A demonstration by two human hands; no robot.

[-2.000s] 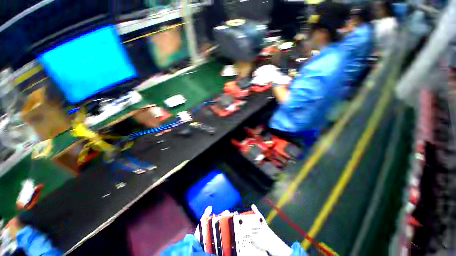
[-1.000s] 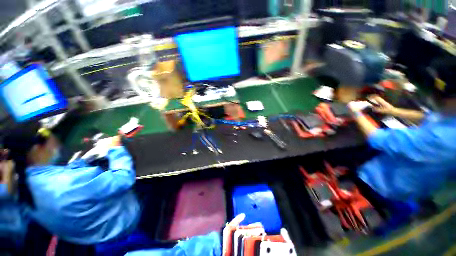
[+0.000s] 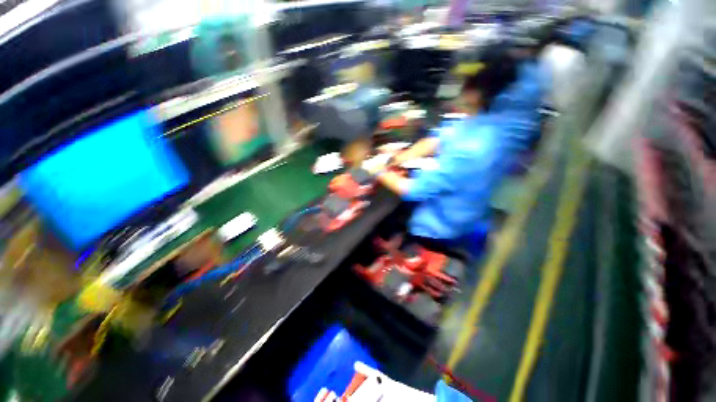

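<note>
A stack of white and red-orange flat units [image 3: 349,389] is at the bottom edge, mostly cut off and blurred. My right hand [image 3: 392,388], in a white glove with a blue sleeve beside it, is at the right side of the stack and appears to hold it. My left hand cannot be made out; a small white patch at the stack's left could be a unit edge or glove.
A black-topped bench [image 3: 259,314] runs diagonally, with cables and a bright blue monitor [image 3: 106,180] behind. A blue stool [image 3: 330,365] is under its edge. A black tote [image 3: 428,302] holds red-wrapped units beside a person in blue [image 3: 459,177]. Yellow lines [image 3: 542,314] mark the green aisle.
The view has swung right, towards the aisle. The seated person at the left and the maroon stool have left the picture. The stack sits lower and is more cut off.
</note>
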